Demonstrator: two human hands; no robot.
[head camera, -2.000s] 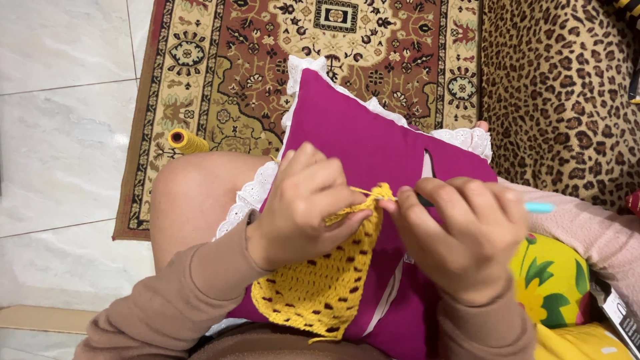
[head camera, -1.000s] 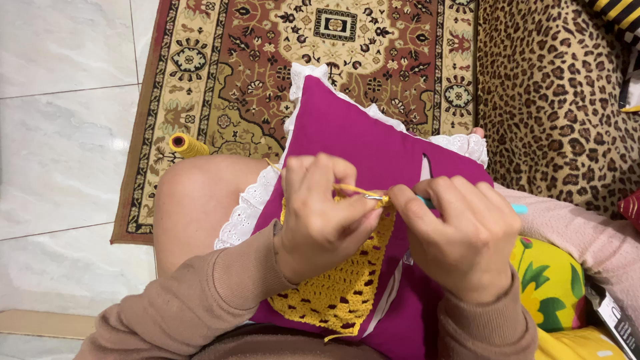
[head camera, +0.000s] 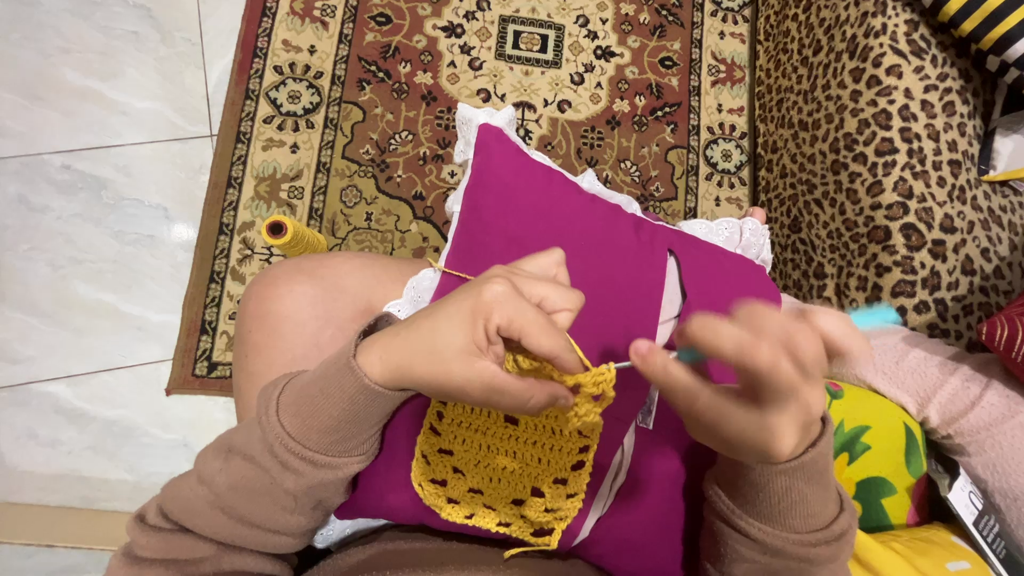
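Note:
My left hand (head camera: 496, 336) pinches the upper edge of a yellow crocheted piece (head camera: 504, 464), with yarn running over the fingers. My right hand (head camera: 752, 376), slightly blurred, grips a crochet hook with a turquoise handle (head camera: 874, 315). The hook's metal shaft (head camera: 623, 365) meets the top right corner of the crochet. Beneath both hands lies a magenta cushion (head camera: 552, 232) with white lace trim, resting on the lap; a slit shows in its cover. A yellow yarn cone (head camera: 293, 235) lies on the rug beyond the bare knee at the left.
A patterned rug (head camera: 392, 120) covers part of the marble-look tiled floor (head camera: 96, 264). Along the right stands a leopard-print upholstered surface (head camera: 856, 160). Near my right forearm are a yellow floral cushion (head camera: 876, 456), a pink fuzzy cloth (head camera: 944, 392) and a dark-edged box bearing writing (head camera: 972, 512).
My left hand has tilted over and moved down, showing more of the crochet's upper part. The right hand has shifted slightly right, away from the left, still holding the hook.

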